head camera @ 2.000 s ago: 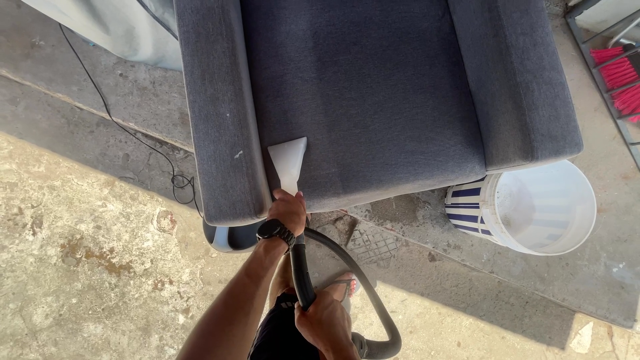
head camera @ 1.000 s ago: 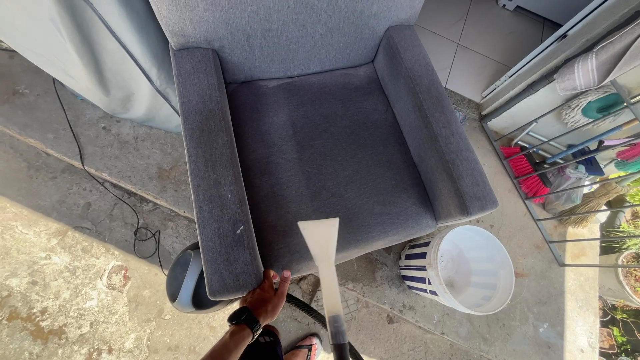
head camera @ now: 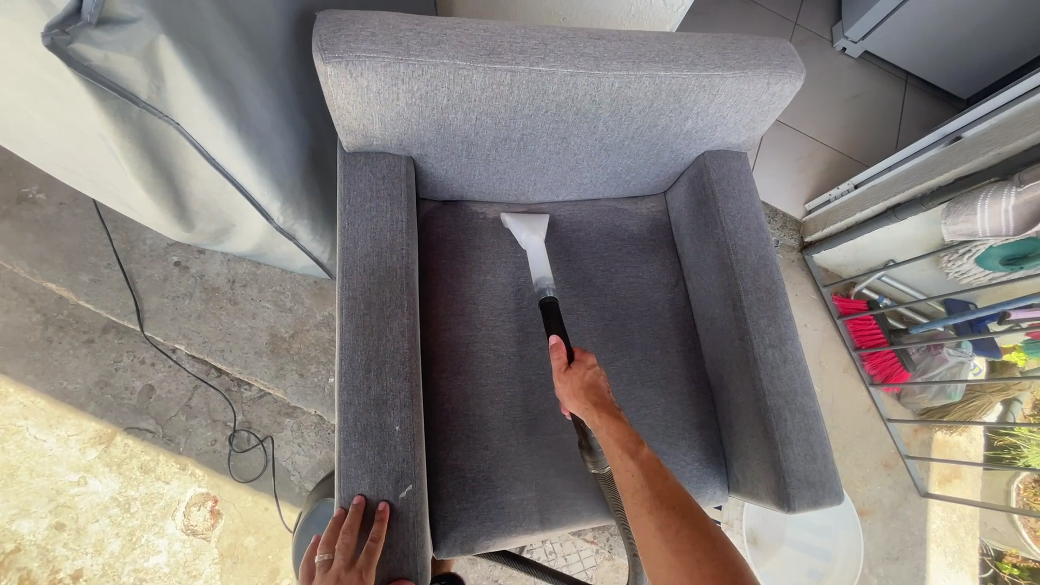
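Note:
My right hand (head camera: 583, 380) is closed around the black handle of an upholstery extractor wand (head camera: 536, 256). The wand's clear, flared nozzle rests on the seat of a grey fabric armchair (head camera: 569, 122), close to the backrest. From the handle a ribbed hose (head camera: 613, 504) runs down past the seat's front edge. My left hand (head camera: 345, 544), with a ring on one finger, lies with its fingers spread on the front of the left armrest and holds nothing.
A white bucket (head camera: 800, 540) stands below the right armrest. A rounded machine part (head camera: 313, 520) shows beside the left one. A black cable (head camera: 175, 357) loops over the concrete. At right, a metal gate (head camera: 881, 422) stands before a red-bristled broom (head camera: 873, 341). A grey cover (head camera: 187, 122) hangs at left.
The nozzle was at the seat's front left two seconds ago, then raised before the front edge; it now lies near the backrest. My left hand has come onto the armrest's top. The view has shifted.

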